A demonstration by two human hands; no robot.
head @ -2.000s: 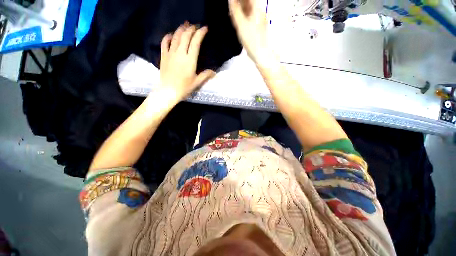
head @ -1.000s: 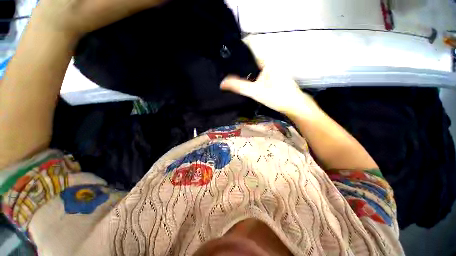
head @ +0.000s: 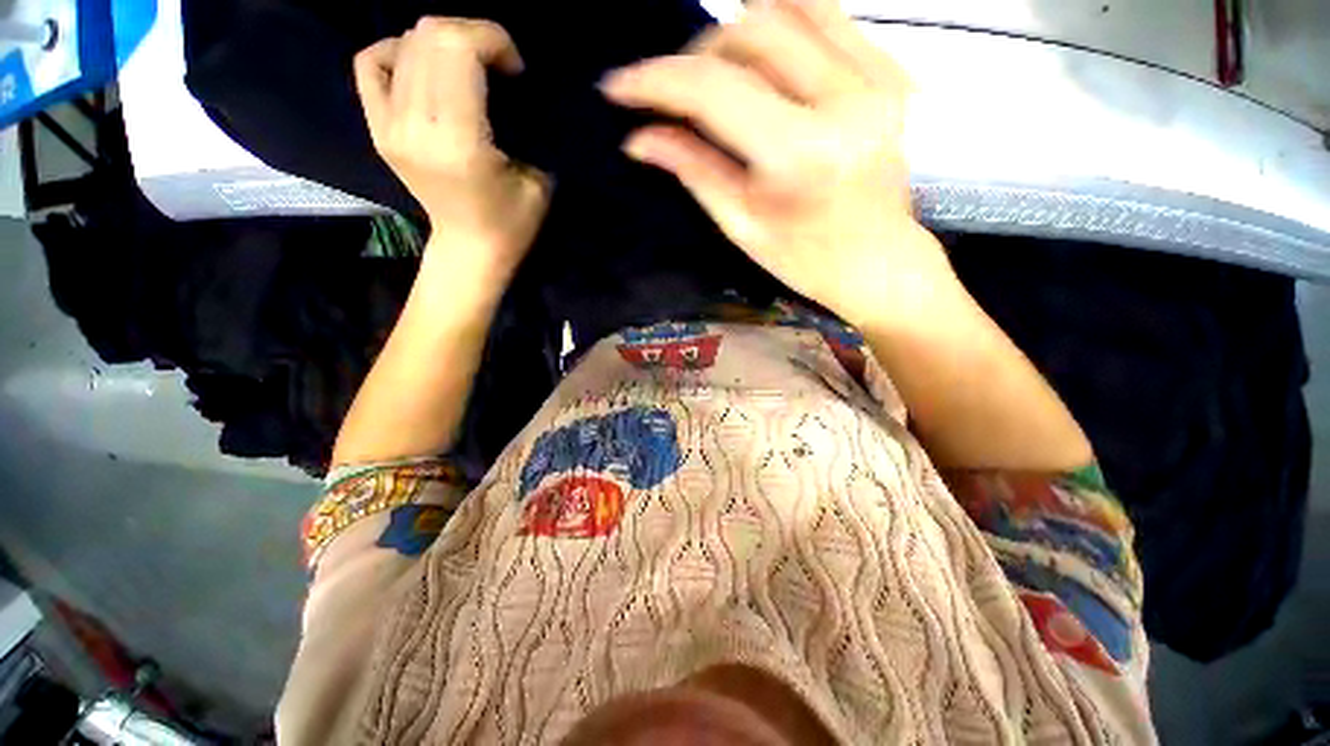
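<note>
A black garment piece (head: 584,219) lies over the table's front edge and down onto the lap, below both hands. My left hand (head: 445,139) rests on its left part with the fingers curled; whether it pinches the cloth cannot be told. My right hand (head: 802,161) is over its right part, slightly blurred, with thumb and forefinger pointing left and a small gap between them. The other fingers are bent. No tool can be made out in either hand.
The white table's front edge (head: 1079,219) carries a printed scale. A red tool (head: 1228,41) lies at the upper right. Black cloth hangs at the left (head: 248,335) and right (head: 1152,437) of the lap. A blue and white box (head: 56,51) is at the upper left.
My left hand has come back from the upper left onto the cloth. My right hand has moved up a little. The garment now lies over the table edge and lap, where before it was further up.
</note>
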